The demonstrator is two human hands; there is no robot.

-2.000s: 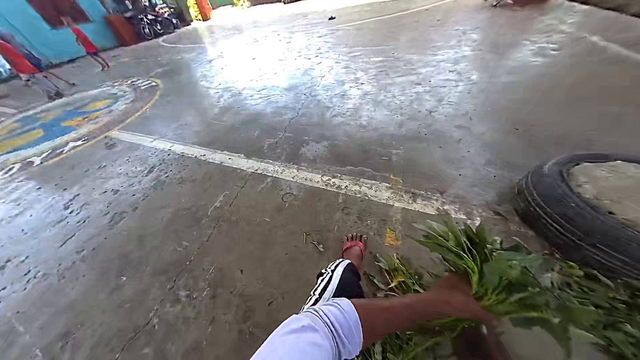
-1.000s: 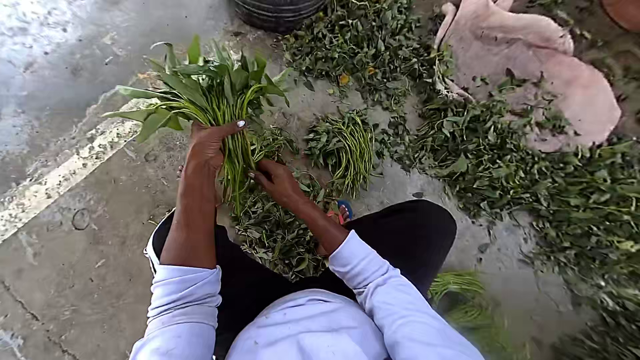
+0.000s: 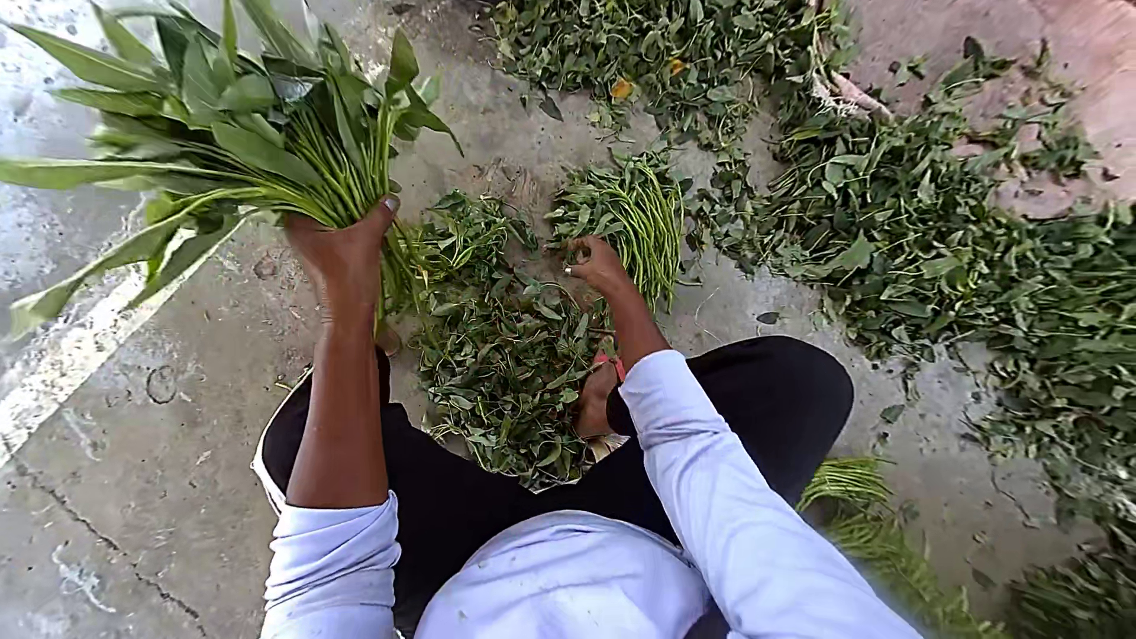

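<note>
My left hand is closed around the stems of a large bunch of leafy greens, raised at the upper left with the long leaves fanning up and left. My right hand is apart from it, its thumb and fingertips close together beside a smaller bundle of thin green stems on the concrete. Whether anything small is between those fingers cannot be told. Between my feet lies a heap of loose leaves, with more leafy stems at its top.
Loose leaves and stems spread over the floor along the right side and top. Another bundle of stems lies beside my right knee. A pinkish surface with leaves on it is at the upper right. A white painted line crosses the concrete at left.
My right hand was at the held bunch's stems one second ago and has moved right, away from them. My left hand still holds the bunch. The view has swung down since two seconds ago.
</note>
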